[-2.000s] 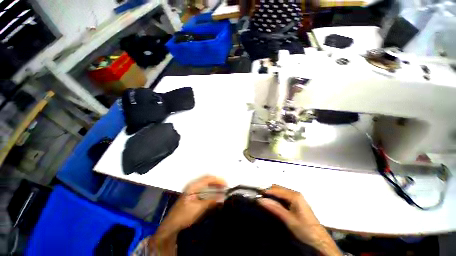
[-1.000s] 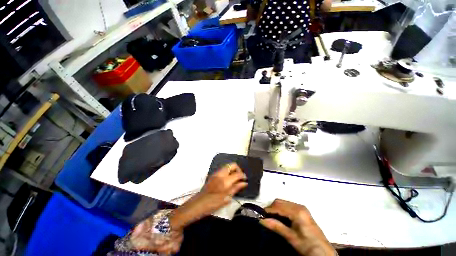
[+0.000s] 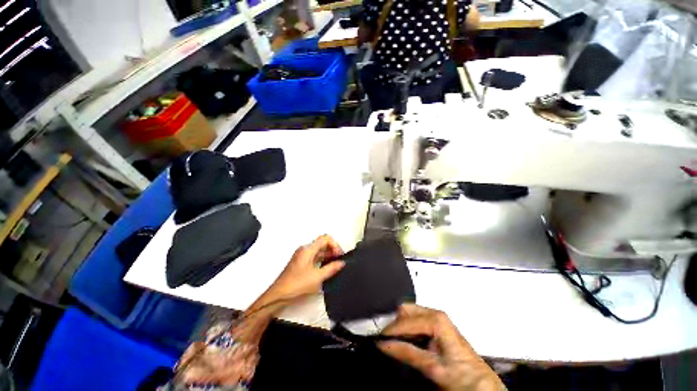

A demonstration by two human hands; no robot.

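A flat black fabric piece (image 3: 370, 279) lies on the white table in front of the sewing machine (image 3: 489, 141), its far edge near the machine bed. My left hand (image 3: 312, 267) pinches its left edge between thumb and fingers. My right hand (image 3: 432, 344) grips the edge of a black cap (image 3: 306, 363) at the table's front edge, just below the flat piece. The cap's lower part runs out of the picture. The presser foot area (image 3: 419, 221) is lit, with no fabric seen under it.
A black cap (image 3: 200, 183) and a stack of black pieces (image 3: 212, 244) lie at the table's left. A cable (image 3: 573, 275) lies by the machine's base. Blue bins (image 3: 299, 80) stand ahead and at left. A person in polka dots (image 3: 413, 34) is ahead.
My left hand has moved from on top of the flat piece to its left edge. The piece now sits turned, nearer my right hand, which still holds the cap. The view has shifted slightly.
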